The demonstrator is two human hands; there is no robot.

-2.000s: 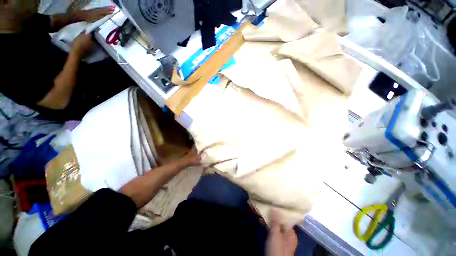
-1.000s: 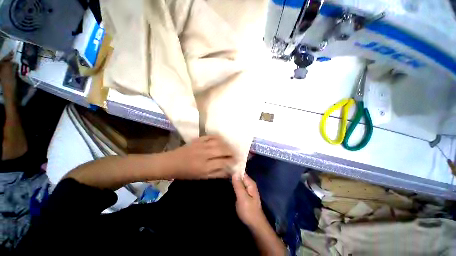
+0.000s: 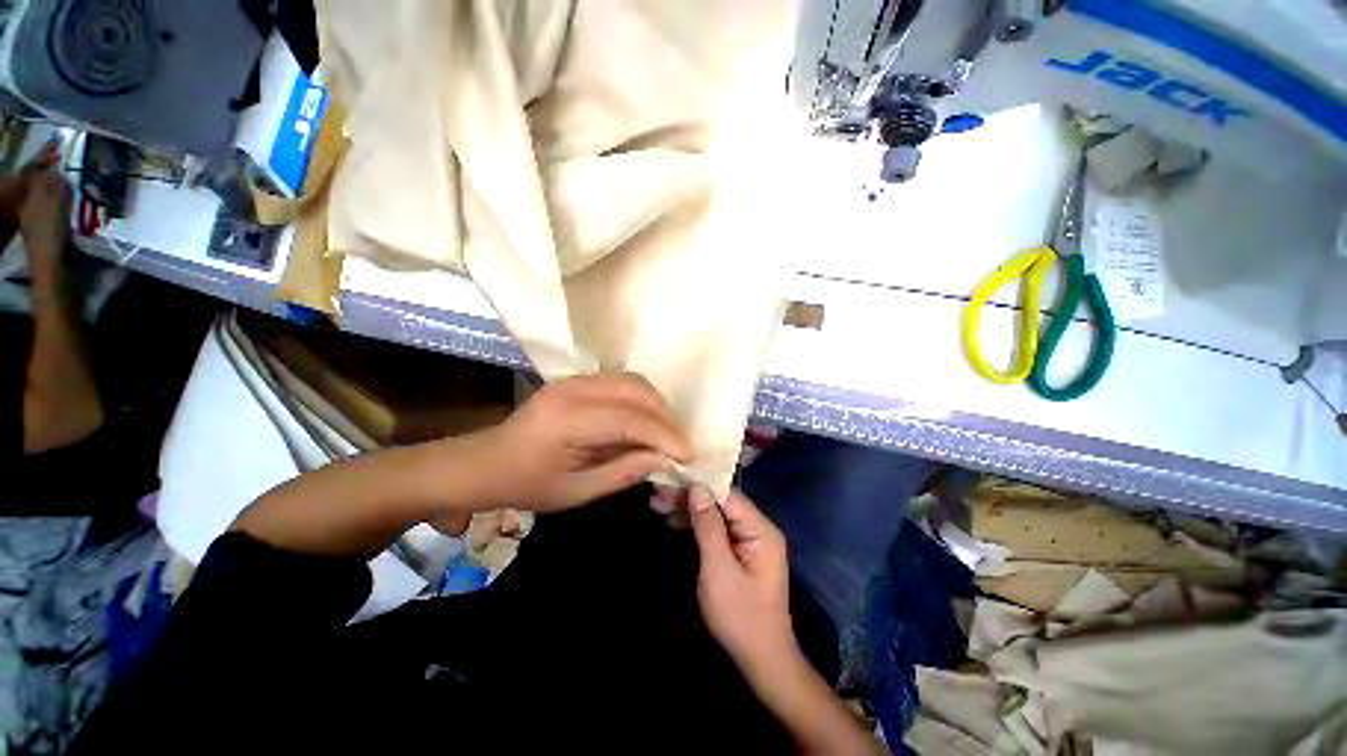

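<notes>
A large beige cloth panel [image 3: 650, 222] lies rumpled on the white table and hangs over its front edge towards the lap. My left hand [image 3: 591, 440] pinches the cloth's lower edge between thumb and fingers. My right hand [image 3: 739, 554] pinches the same edge just right of it, at the corner. The hands nearly touch, and the fingertips partly hide the edge. The head of the white Jack sewing machine [image 3: 1182, 81] is at the upper right; its needle area [image 3: 897, 126] is beyond the cloth's right side.
Scissors with yellow and green handles [image 3: 1075, 332] lie right of the needle area, beside a white printed label [image 3: 1129, 259] and beige scraps [image 3: 1138, 155]. A tan strip [image 3: 313, 222] and blue-white box [image 3: 293, 133] are at left. Beige cloth [image 3: 1197, 679] is piled below the table.
Since the earliest frame, the view has turned towards the machine and my hands have come together at the cloth's corner. Since the middle frame, my left fingers have moved from lying flat to pinching.
</notes>
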